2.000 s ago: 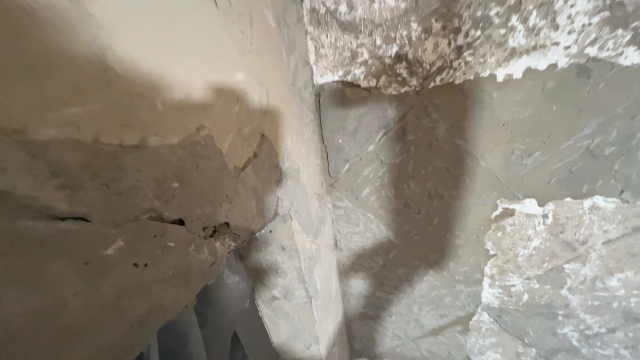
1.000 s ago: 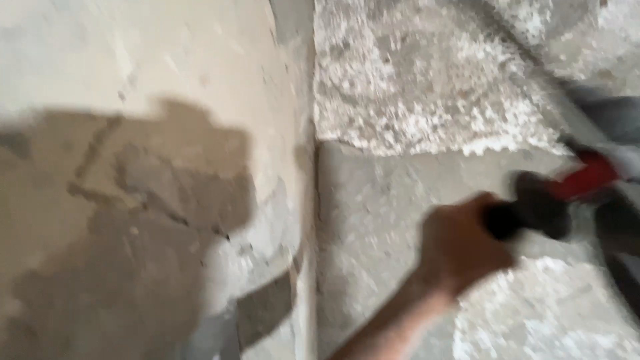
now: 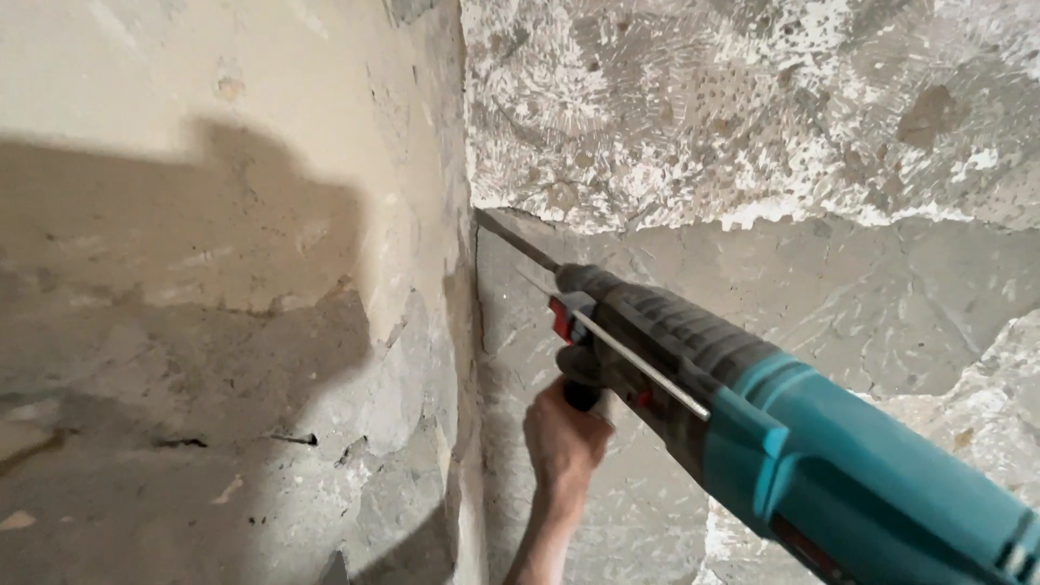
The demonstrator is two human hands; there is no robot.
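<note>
A teal and black rotary hammer point(image 3: 812, 439) reaches in from the lower right, pointing up and left. The tip of its chisel bit point(image 3: 520, 240) is at the wall corner, by the upper edge of the grey plaster point(image 3: 731, 276); whether it touches is not plain. My left hand point(image 3: 569, 431) is closed round the black side handle below the tool's front. A metal depth rod point(image 3: 642, 366) runs along the tool's side, near a red part. My right hand is not in view; the rear of the tool lies outside the frame.
On the left stands a beige and grey wall point(image 3: 390, 162) with small holes and a large shadow. Rough concrete with white residue point(image 3: 691, 106) lies above the grey plaster. Another rough white patch point(image 3: 1007, 374) shows at the right, behind the tool.
Two seconds ago neither tool nor hand was in view. One second ago both were blurred at the right; now the hand and tool are farther left, with the bit at the corner.
</note>
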